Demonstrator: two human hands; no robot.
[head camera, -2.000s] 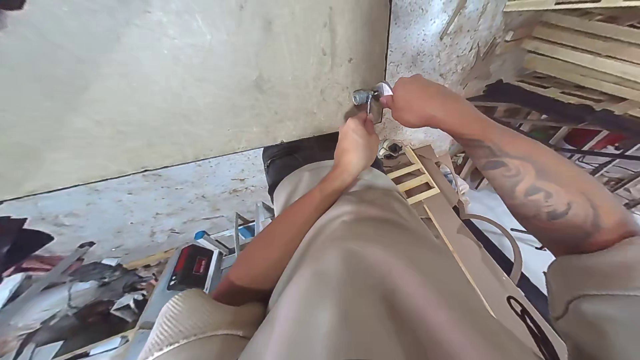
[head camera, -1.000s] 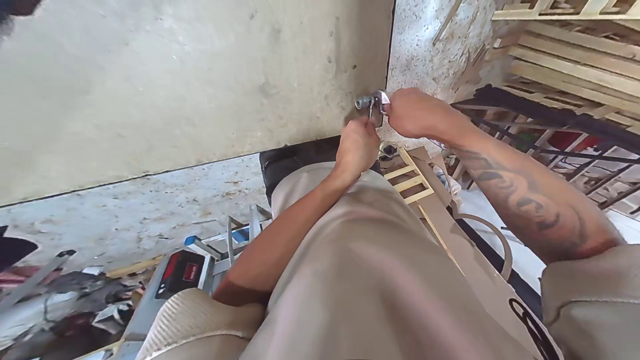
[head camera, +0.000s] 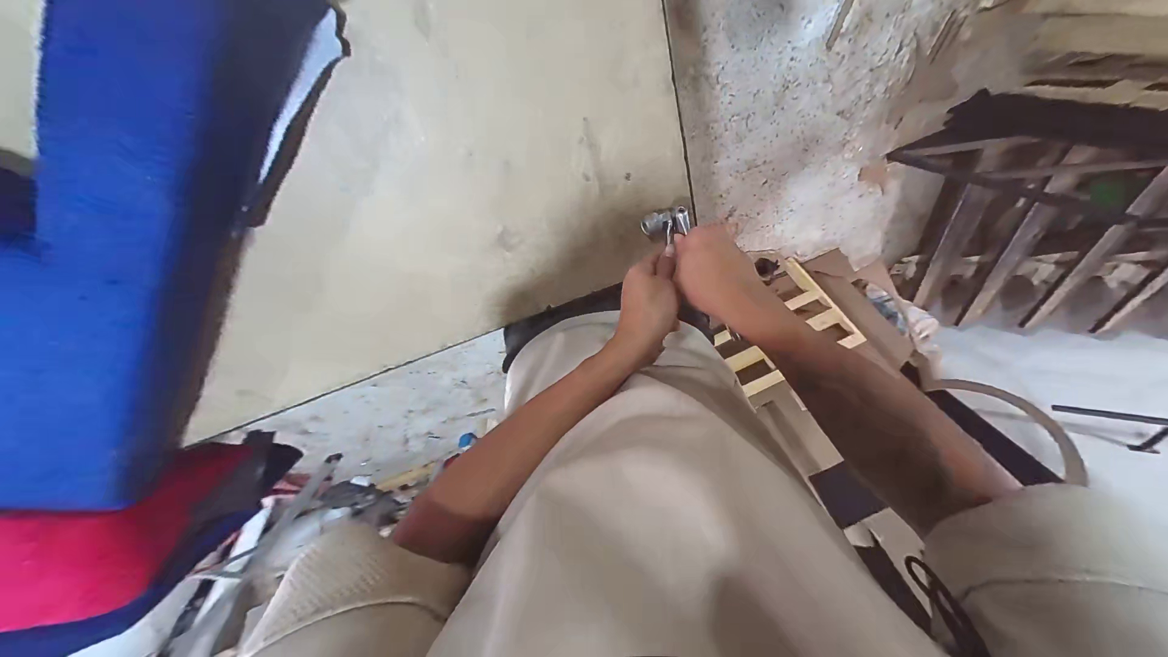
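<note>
A round metal fitting (head camera: 653, 223) sits at the right edge of a large pale panel (head camera: 438, 182), which looks like a door. My left hand (head camera: 650, 297) is closed around a slim metal piece (head camera: 670, 239) just below the fitting. Pressed close beside it, my right hand (head camera: 716, 269) grips the lower end of a shiny metal part (head camera: 683, 219). The fingers hide most of both pieces, so their exact kind cannot be told.
Blurred blue fabric (head camera: 119, 255) covers the left, with red fabric (head camera: 91, 557) below it. Mixed clutter (head camera: 351, 497) lies lower left. A slatted wooden frame (head camera: 826, 315) is beyond my right forearm. A dark rack (head camera: 1031, 201) stands farther right, beside the speckled wall (head camera: 776, 109).
Blue and red fabric has come into view at the left. My hands remain at the metal fitting, close together. The view has shifted.
</note>
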